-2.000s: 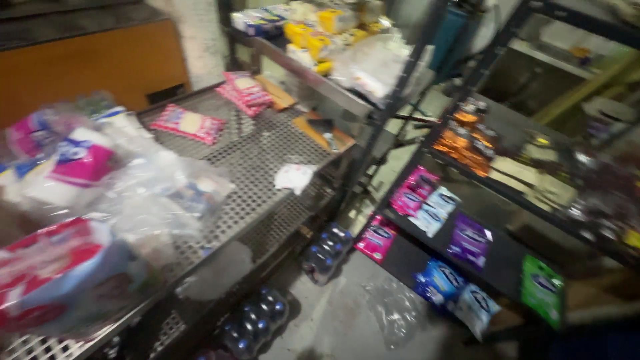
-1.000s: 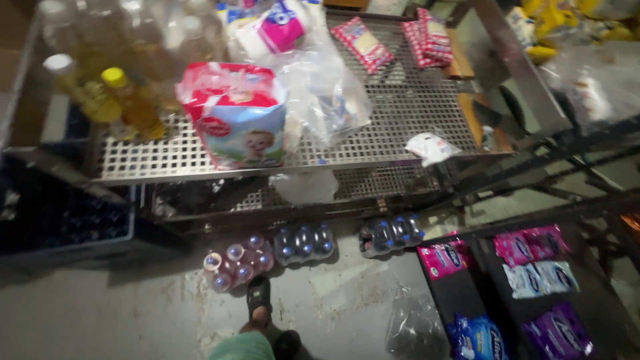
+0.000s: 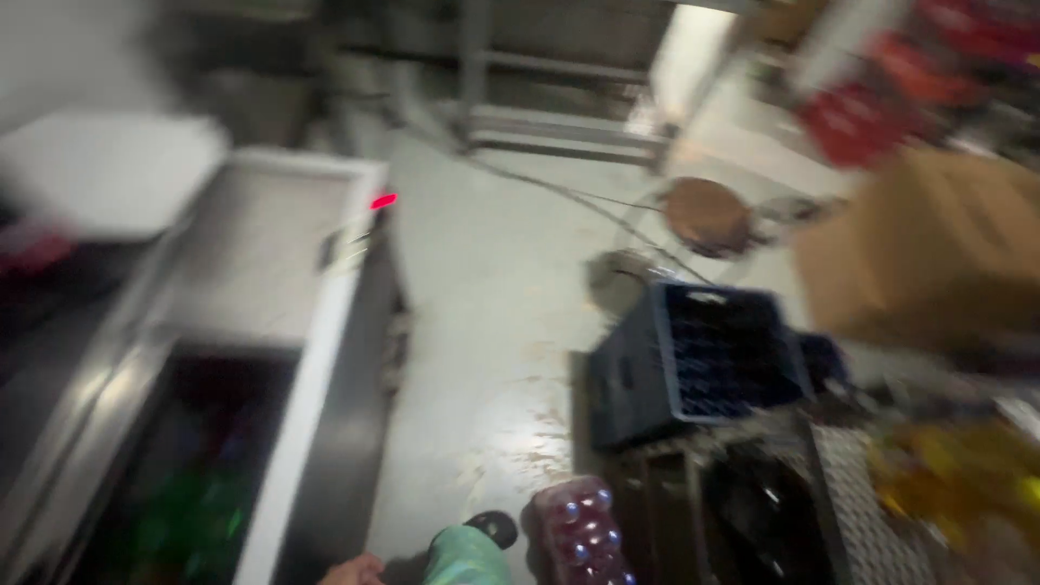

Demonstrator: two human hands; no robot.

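At the bottom edge, part of my left hand (image 3: pixel 354 570) shows, blurred, beside the dark side of a chest cooler (image 3: pixel 284 471). Whether it holds anything cannot be made out. My right hand is out of the picture. Right of the hand are my green-clad leg (image 3: pixel 465 557) and a dark sandal (image 3: pixel 494 528). A shrink-wrapped pack of pink bottles with blue caps (image 3: pixel 578 532) lies on the floor just beyond the foot. The cooler has an open section with green items (image 3: pixel 191 520) low inside.
A blue plastic crate (image 3: pixel 634 366) stands at the right, with a cardboard box (image 3: pixel 918 252) behind it. A round brown stool (image 3: pixel 705 213) and a cable (image 3: pixel 561 191) are farther along the floor (image 3: pixel 479 301). A metal rack (image 3: pixel 561 138) stands at the back.
The view has swung left, from the shelves of packets and bottles to the cooler and the floor aisle. Part of my left hand has come into view.
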